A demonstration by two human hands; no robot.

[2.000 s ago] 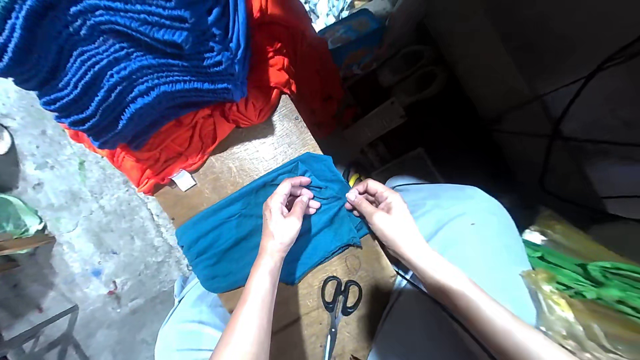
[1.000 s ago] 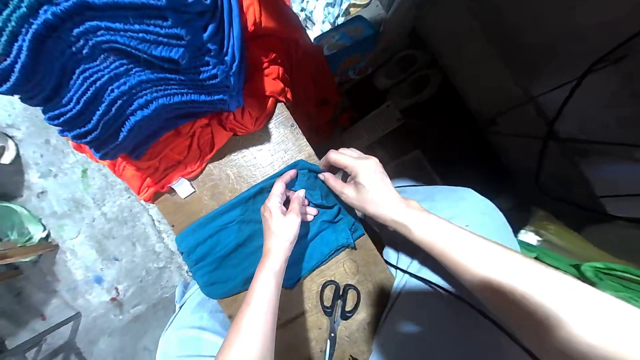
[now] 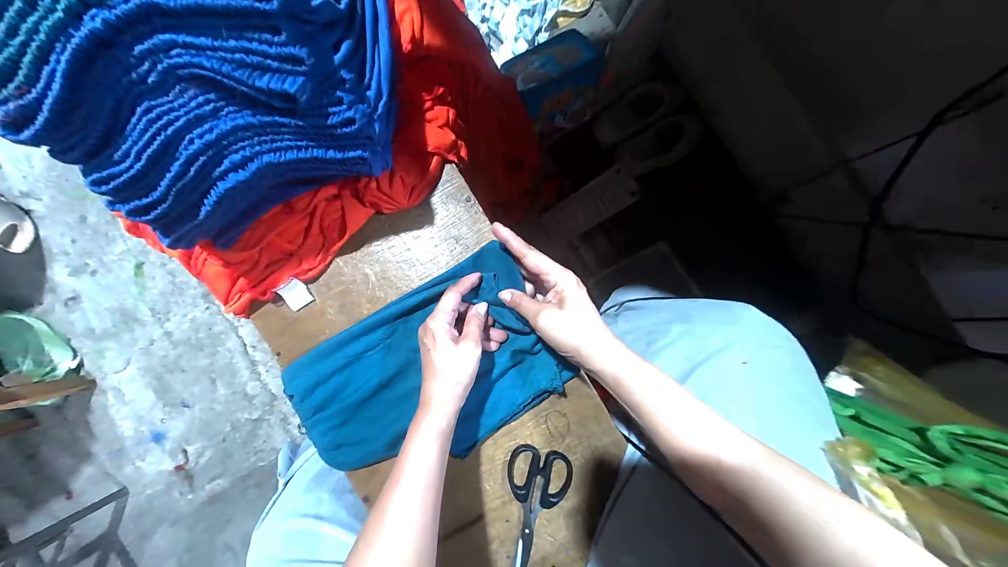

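Note:
A folded teal cloth [image 3: 370, 378] lies across a wooden board [image 3: 425, 236] between my knees. My left hand [image 3: 461, 331] pinches a small fold of this cloth near its upper right part, between thumb and forefinger. Close on its right, my right hand [image 3: 551, 303] rests at the cloth's right edge, thumb on the fabric and fingers over the edge. How firmly it grips there is partly hidden. Black-handled scissors [image 3: 538, 480] lie on the board below the cloth, handles toward it.
Gathered blue fabric [image 3: 220, 118] is piled on red cloth [image 3: 346, 213] at the upper left, with a white tag [image 3: 294, 294] at the red cloth's edge. Green fabric strips [image 3: 929, 449] in clear plastic lie at the far right. A dark cord [image 3: 669, 472] runs over my right leg.
My right hand was lower and farther right two seconds ago; it moved up to the cloth's upper corner, and its fingers now extend over the right edge. My left hand stays near the same fold.

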